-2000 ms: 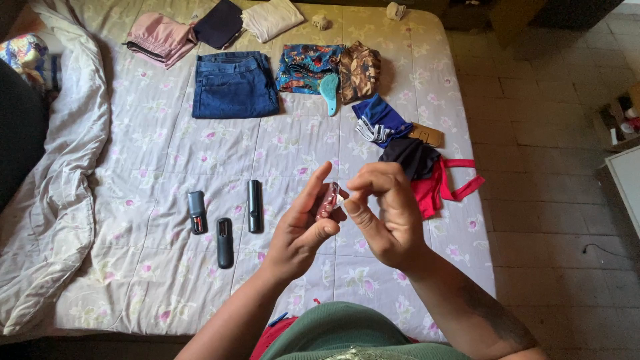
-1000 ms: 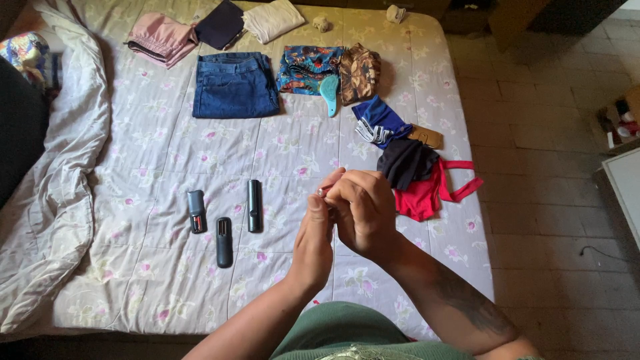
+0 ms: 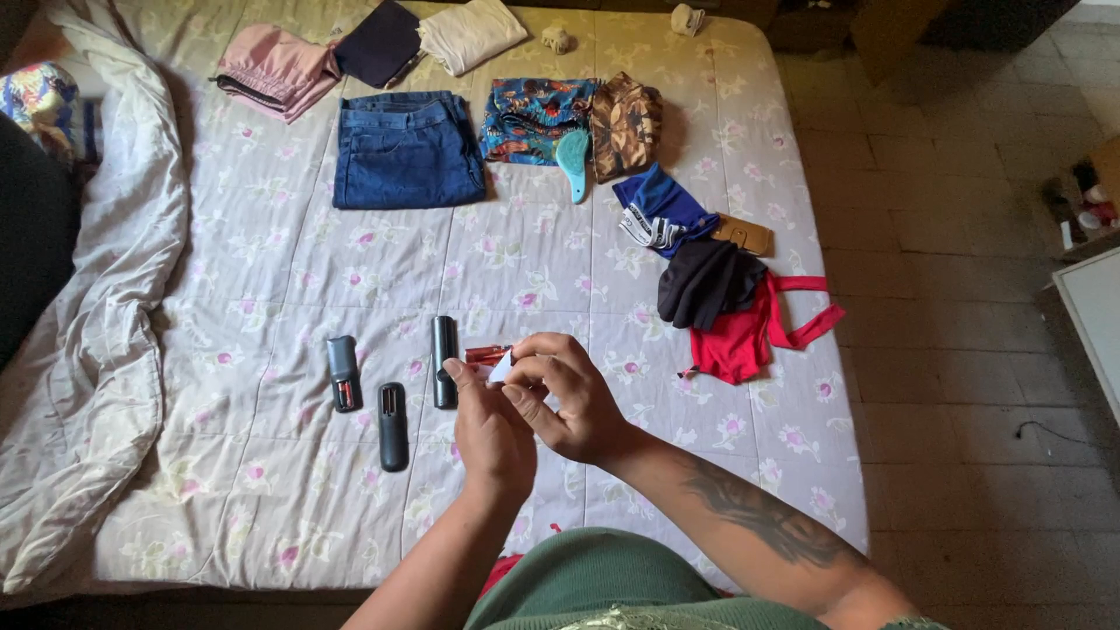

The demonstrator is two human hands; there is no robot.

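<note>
Between my two hands is a small pack of red batteries (image 3: 486, 354) with a white piece of wrapper (image 3: 501, 367). My left hand (image 3: 490, 429) grips it from below with the thumb up; my right hand (image 3: 569, 398) pinches the wrapper at its right side. Three dark remote controls lie on the bed just left of my hands: one (image 3: 344, 374) has its battery bay exposed with red batteries in it, another (image 3: 393, 427) shows an uncovered bay, and a third (image 3: 444, 363) lies beside my left thumb.
On the floral bedsheet (image 3: 262, 350) lie folded jeans (image 3: 407, 157), patterned clothes (image 3: 538, 109), a turquoise hairbrush (image 3: 573, 162), a brown wallet (image 3: 742, 234), and black (image 3: 709, 284) and red garments (image 3: 735, 346). A crumpled blanket (image 3: 131, 306) covers the left side. Tiled floor (image 3: 919, 350) borders the right edge.
My hands have moved left, nearer to the remote controls. My fingers, closed together around the small pack one second ago, have come apart somewhat, and red batteries now show.
</note>
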